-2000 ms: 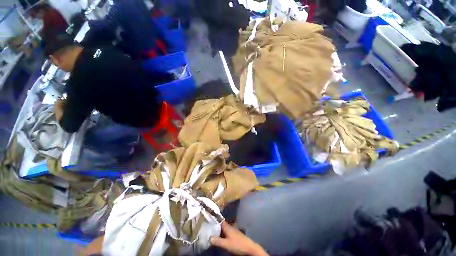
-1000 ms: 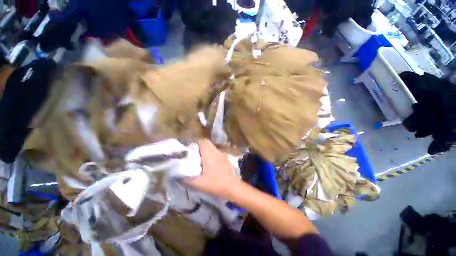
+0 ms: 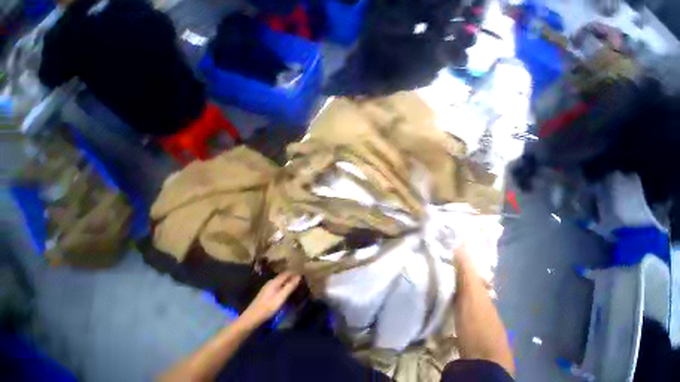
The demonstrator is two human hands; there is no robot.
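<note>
A large bundle of tan and white garment pieces [image 3: 395, 291] lies in front of me, gathered at a knot of white cloth. My right hand [image 3: 456, 250] is at the right side of the bundle by the knot, its fingers partly hidden in the white cloth. My left hand [image 3: 283, 287] touches the tan cloth at the bundle's lower left edge; its fingertips are blurred. Another tan bundle [image 3: 216, 201] lies against it on the left, and more tan fabric [image 3: 380, 127] lies behind it.
A blue tote [image 3: 261, 86] holding dark material stands behind, near a red stool [image 3: 200, 138]. A person in black [image 3: 119, 67] is at the upper left. Tan pieces [image 3: 86, 216] lie in a blue tote at the left. White sewing-table troughs [image 3: 641, 313] stand at the right.
The view has turned and shifted. The white and tan bundle has moved from near my body onto the piled fabric. My left hand has come into clear view at its edge.
</note>
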